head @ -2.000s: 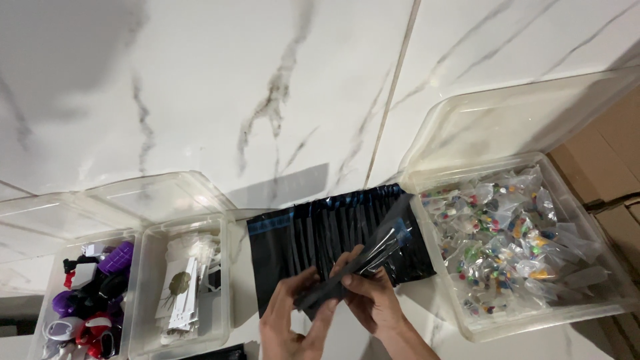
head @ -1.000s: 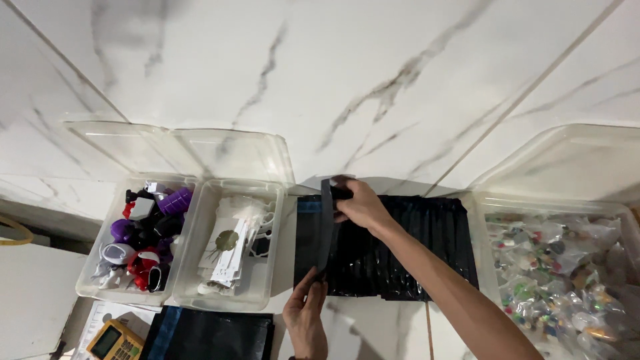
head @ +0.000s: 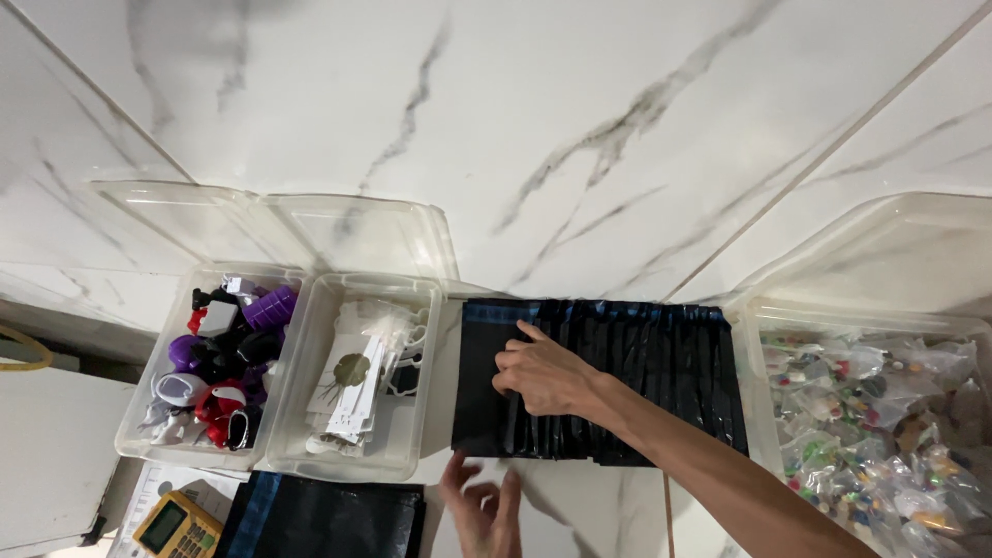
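A row of overlapping black plastic mailer bags with blue strips lies on the white marbled surface. My right hand rests on the left end of the row, index finger extended near the blue strip; it holds nothing that I can see. At the row's lower left corner, my left hand has its fingers spread, with nothing visible between them. Further left, a clear plastic box holds white cards and small plastic packets.
Far left, another clear box holds purple, red, black and white plastic parts. Below are a yellow card terminal, papers and a stack of black bags. On the right, a clear bin holds bagged small colourful pieces. Open lids lean against the marbled wall.
The black bag held between both hands earlier now lies at the row's left end. My left hand has let go of it, and my right hand has moved down onto the row. The view has shifted.
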